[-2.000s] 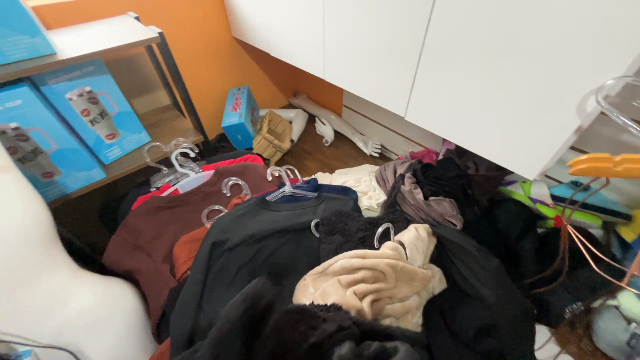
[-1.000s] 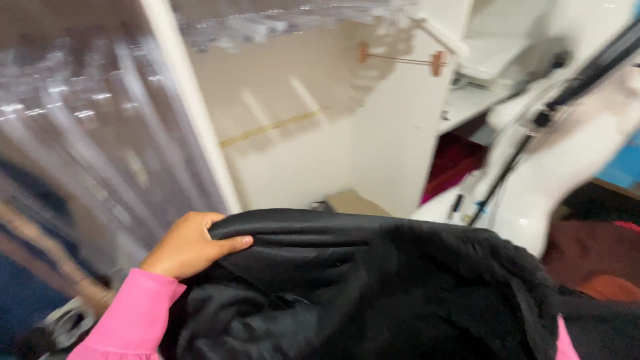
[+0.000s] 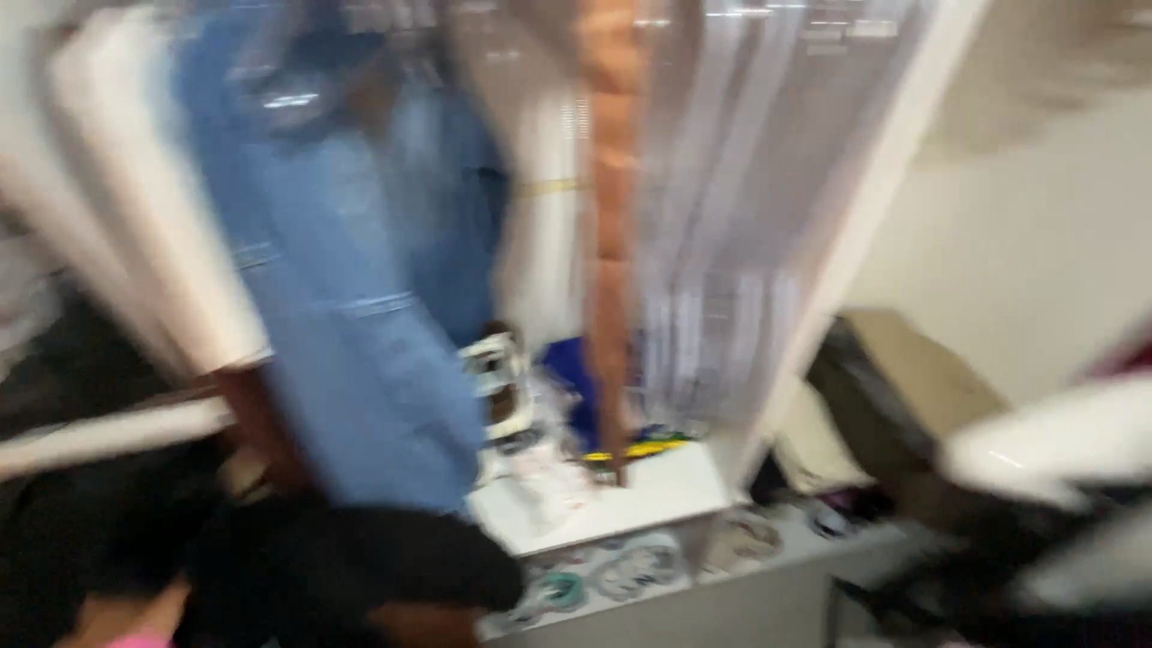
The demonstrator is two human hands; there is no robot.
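Note:
The view is strongly blurred. At the bottom left edge, part of my left hand point(image 3: 135, 616) shows above a bit of pink sleeve, against a black garment point(image 3: 360, 553); its fingers look closed on the cloth. A brownish patch point(image 3: 427, 623) lies under the garment's right part, and I cannot tell whether it is my right hand. Just behind the black cloth hang blue denim garments point(image 3: 360, 342).
Clear plastic-covered clothes point(image 3: 729, 225) and a narrow orange-brown strip point(image 3: 612, 225) hang beyond. Below are a white shelf point(image 3: 630, 504) holding mixed items and a lower shelf with small things point(image 3: 630, 569). A cardboard box point(image 3: 927, 369) stands at right, near a white mannequin part point(image 3: 1035, 441).
The view has swung from the clothes pile to the hanging clothes. One second ago my left hand gripped the black garment in mid-view; both are now low at the left.

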